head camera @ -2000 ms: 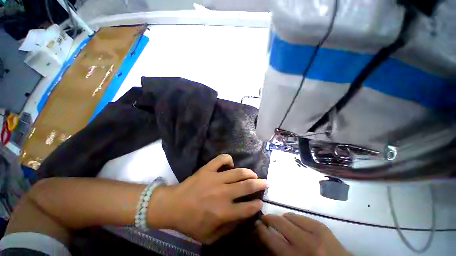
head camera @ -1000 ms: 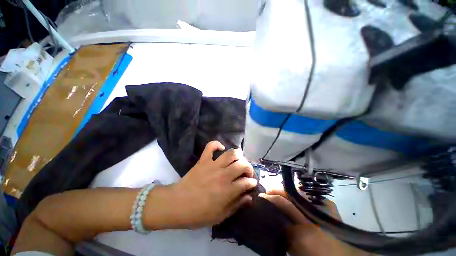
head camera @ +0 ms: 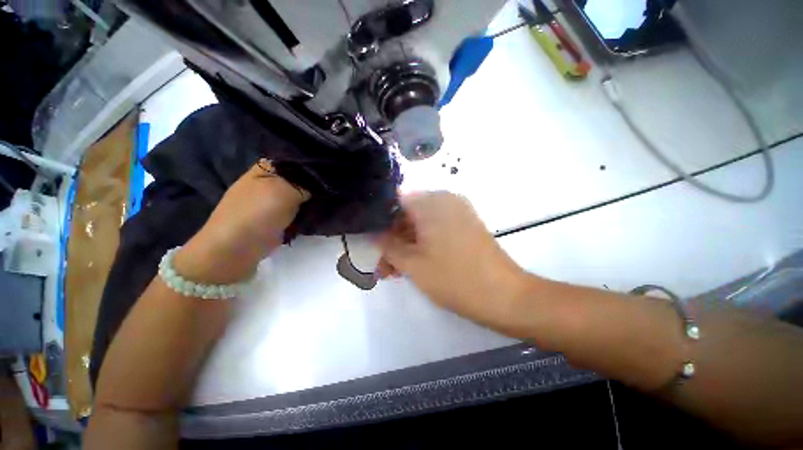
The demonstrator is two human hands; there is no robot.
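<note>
A dark cloth garment [head camera: 194,145] lies on the white table, left of and under the sewing machine head [head camera: 326,53]. Its near edge, with loose threads, is by the needle area. My left hand [head camera: 264,206] is on the cloth, its fingers mostly hidden under or behind a dark fold. My right hand [head camera: 431,242] is at the cloth's right corner with fingertips bent against it; it is slightly blurred, and I cannot tell how firmly it grips. The needle and presser foot are mostly hidden. A grey round knob [head camera: 419,134] is above my right hand.
Yellow-green and red snips [head camera: 561,48] lie at the upper right, beside a dark rectangular object [head camera: 621,25] and a pale cable [head camera: 669,163]. Ruler tape [head camera: 396,387] runs along the front edge. A brown sheet [head camera: 95,233] and red-orange-handled scissors [head camera: 38,378] are at left.
The view has shifted and turned around the machine head. The cloth is bunched closer under the head. My left hand has gone under a fold; my right hand has come out from behind the machine.
</note>
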